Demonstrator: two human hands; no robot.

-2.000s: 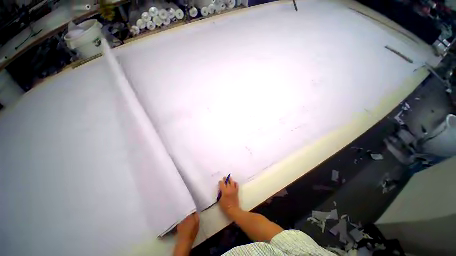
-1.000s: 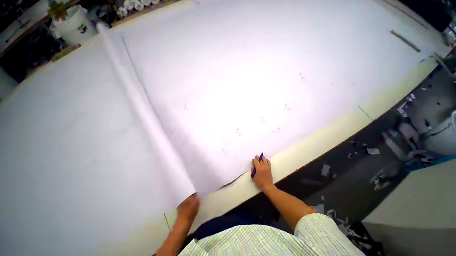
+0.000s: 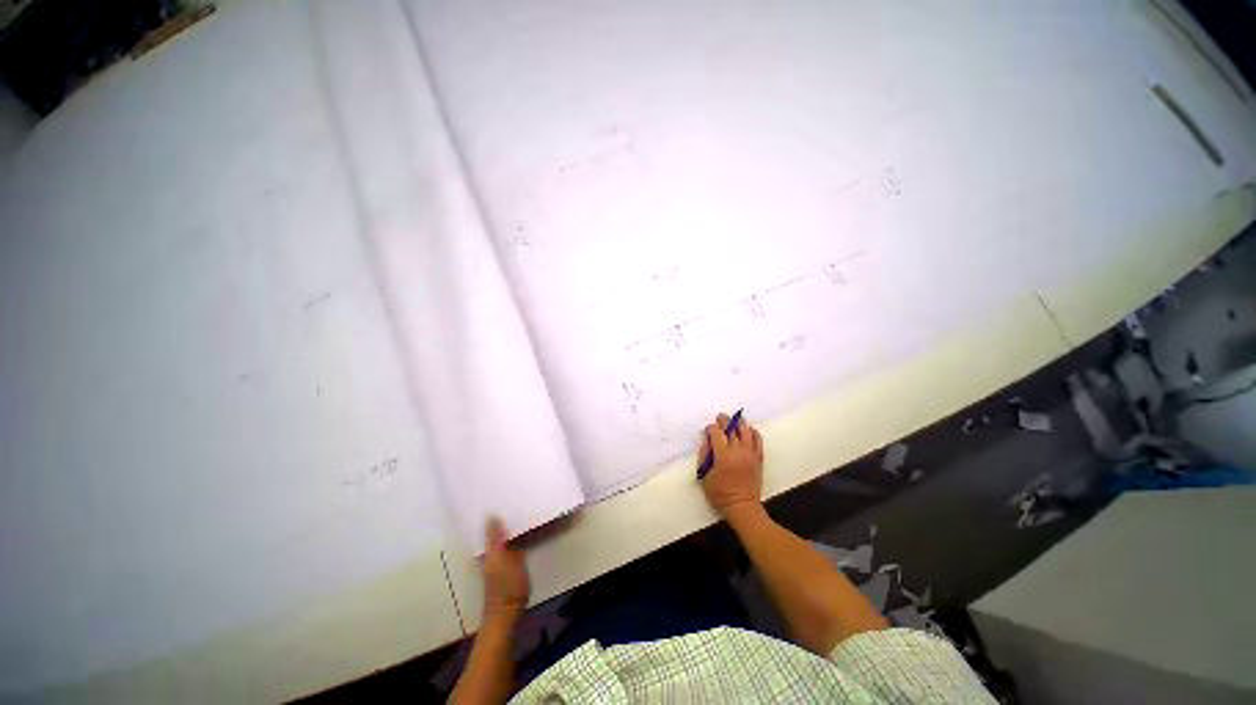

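Observation:
The wide white marker paper (image 3: 771,179) covers the table and has faint pen marks. A raised fold of it (image 3: 462,303) runs from the near edge to the far side. My left hand (image 3: 506,567) is at the fold's near end, thumb on top of the paper; its fingers are partly hidden and slightly blurred. My right hand (image 3: 731,464) rests on the paper's near edge, with a dark blue pen (image 3: 720,442) in its fingers.
The pale table edge (image 3: 882,400) runs along my front. A narrow strip (image 3: 1186,124) lies at the far right. Scraps (image 3: 1030,503) lie on the dark floor at the right, beside a pale surface (image 3: 1129,592). A brown piece (image 3: 174,30) is at the far left edge.
The paper fold has widened and flattened at its near end, with my left hand at its edge. My right hand has moved right along the near edge with the pen. The view has tilted down.

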